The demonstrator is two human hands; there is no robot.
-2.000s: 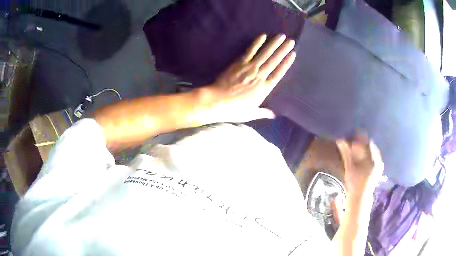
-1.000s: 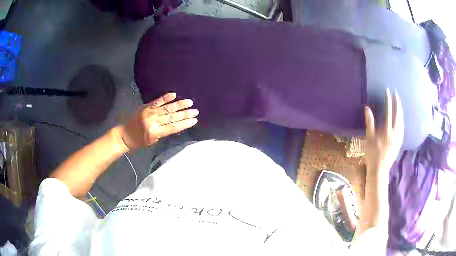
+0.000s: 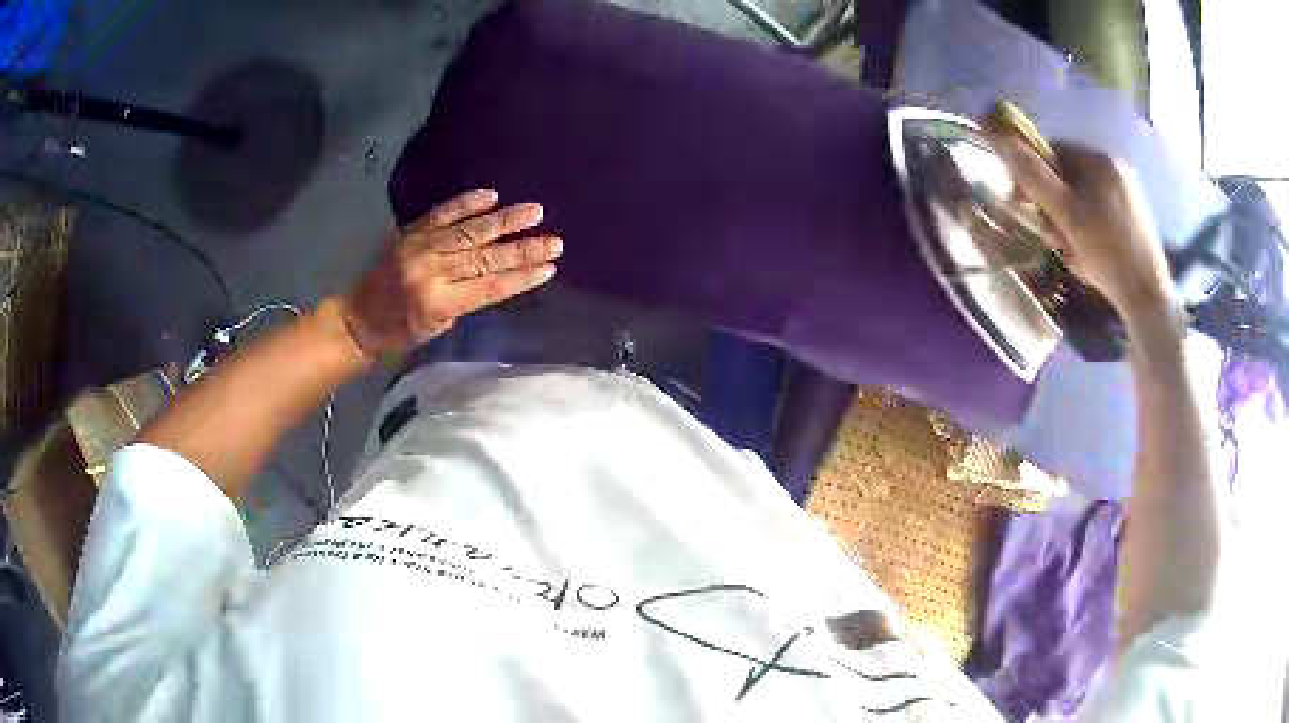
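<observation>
A dark purple garment lies flat over the padded board, whose grey-violet cover shows at the right. My left hand rests on the garment's near left edge, fingers extended and slightly apart, gripping nothing. My right hand is closed around the handle of the steam iron. The iron's silver body with its pale rim lies over the right part of the garment, its pointed tip towards the far side. My right fingers are partly blurred.
The perforated tan iron rest is below the board, with a beige bundle at its top edge. Purple cloth hangs at the lower right. A round dark stand base, a thin white cable and a cardboard box are at the left.
My right hand has taken the iron from the rest and brought it onto the garment's right part. My left hand has come onto the garment's left edge. The view has tilted.
</observation>
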